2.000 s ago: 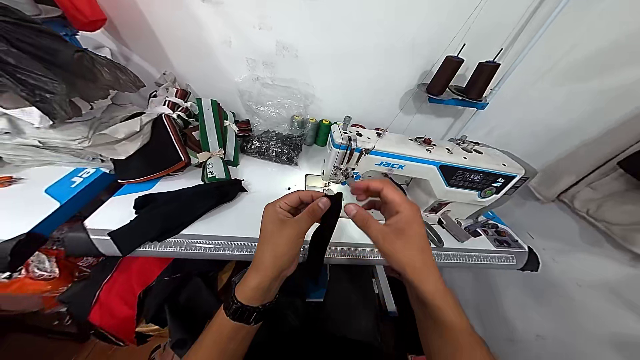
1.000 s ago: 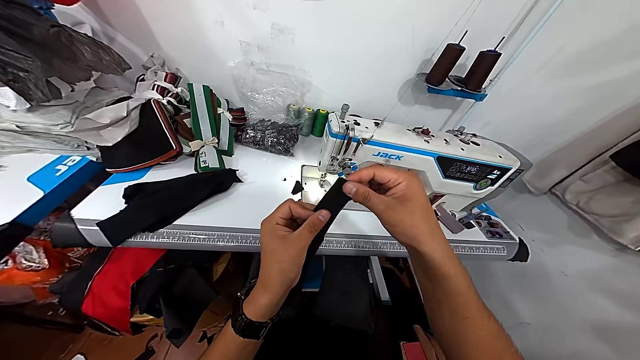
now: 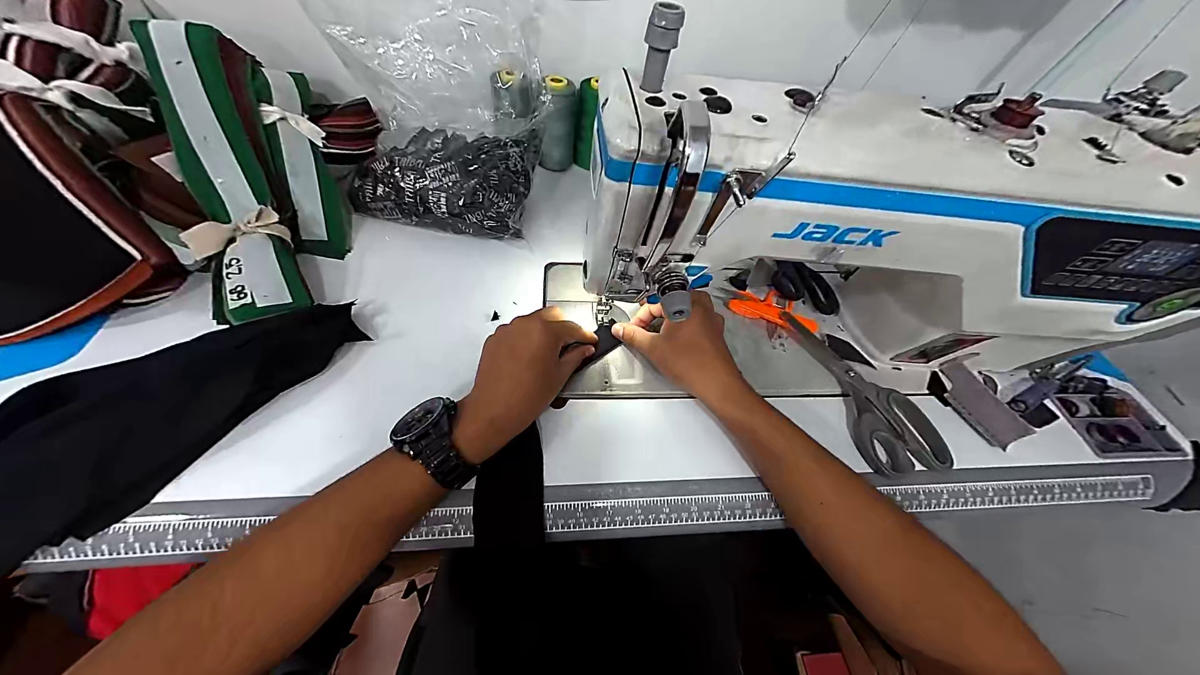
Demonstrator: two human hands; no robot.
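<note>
A strip of black fabric (image 3: 509, 497) hangs over the table's front edge, passes beneath my left wrist and reaches the presser foot (image 3: 605, 309) of a white Jack sewing machine (image 3: 937, 178). My left hand (image 3: 534, 361), with a black watch on its wrist, pinches the strip just left of the foot. The fingertips of my right hand (image 3: 680, 342) hold the strip's end on the right side of the foot. Whether the fabric lies under the foot, I cannot tell. The machine's lamp lights the metal needle plate (image 3: 619, 380).
Grey-handled scissors (image 3: 877, 403) and an orange-handled tool (image 3: 773, 309) lie right of my right hand. A black cloth (image 3: 187, 403) lies at left, before tied green-and-white knit bundles (image 3: 211, 141). Thread cones (image 3: 558, 122) and a bag of labels (image 3: 445, 183) stand behind. A ruler tape (image 3: 675, 511) lines the front edge.
Both hands have brought the black strip from in front of the machine down to the presser foot. The view has moved closer.
</note>
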